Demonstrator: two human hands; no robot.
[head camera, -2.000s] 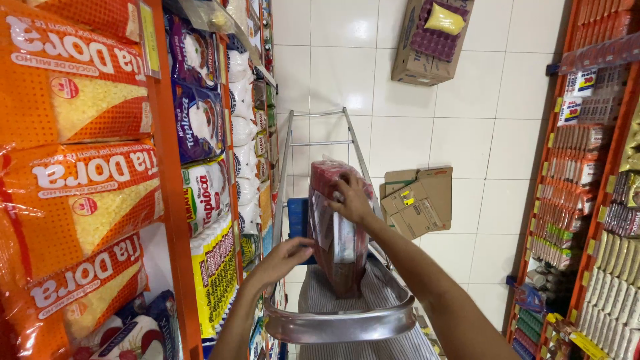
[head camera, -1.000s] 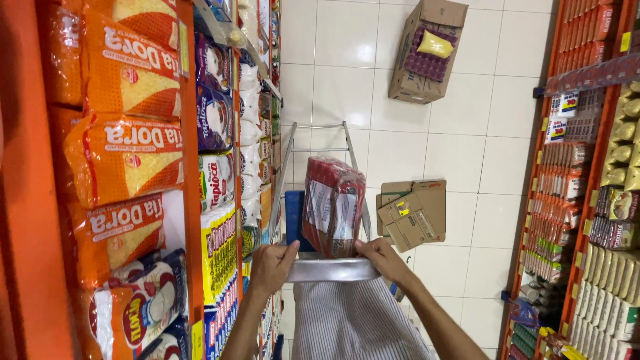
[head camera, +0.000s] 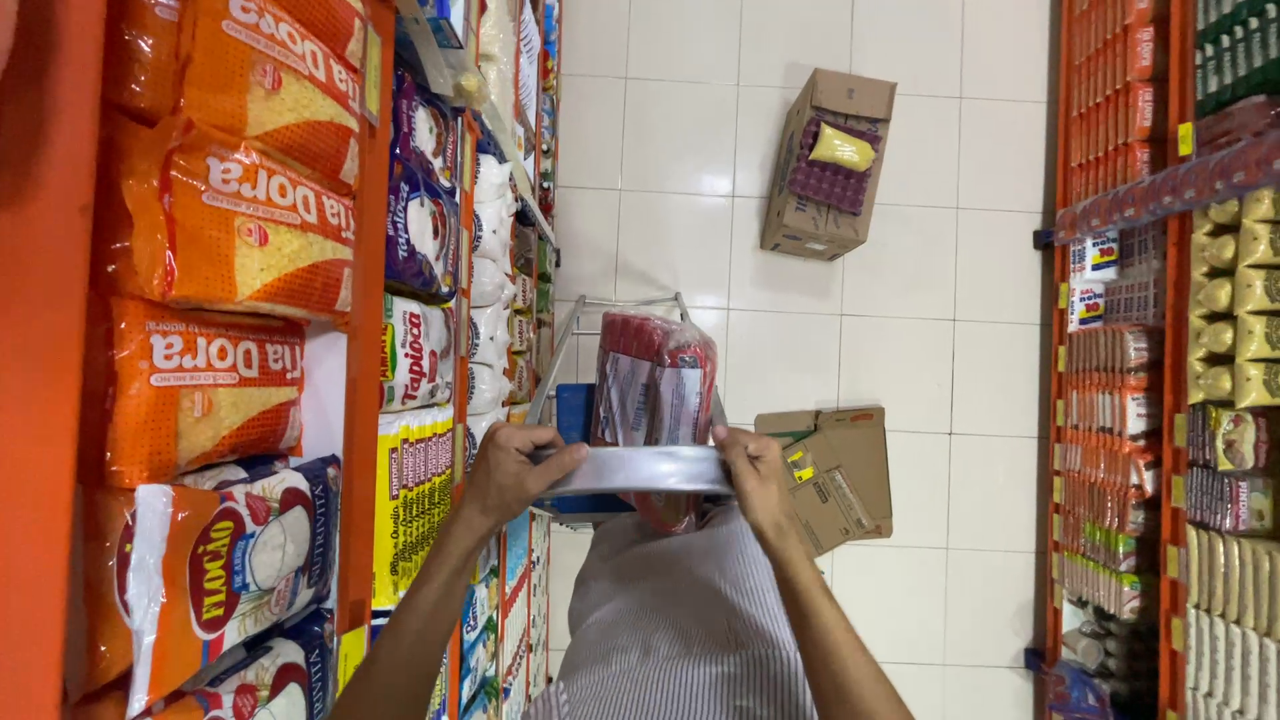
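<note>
A metal stepladder with a curved top rail (head camera: 640, 470) stands in front of me. My left hand (head camera: 525, 468) grips the left end of that rail, and my right hand (head camera: 755, 475) grips its right end. Just beyond the rail, between my hands, a clear plastic-wrapped bundle of red packages (head camera: 655, 385) rests on the ladder. White printed panels show on the packages, and the bundle's lower part passes behind the rail. A blue ladder step (head camera: 575, 420) is partly visible to the left of the bundle.
Shelves with orange corn flake bags (head camera: 235, 215) and tapioca bags (head camera: 415, 350) line the left. Stocked shelves with an orange upright (head camera: 1055, 560) run along the right. On the tiled floor lie flattened cardboard (head camera: 850, 480) and a cardboard box (head camera: 830, 235) carrying purple egg trays (head camera: 830, 190) and a yellow bag (head camera: 842, 148).
Two seconds ago my right hand was on the red bundle and my left hand was off the rail, apart from it. Both hands are now on the rail, with the bundle resting beyond it.
</note>
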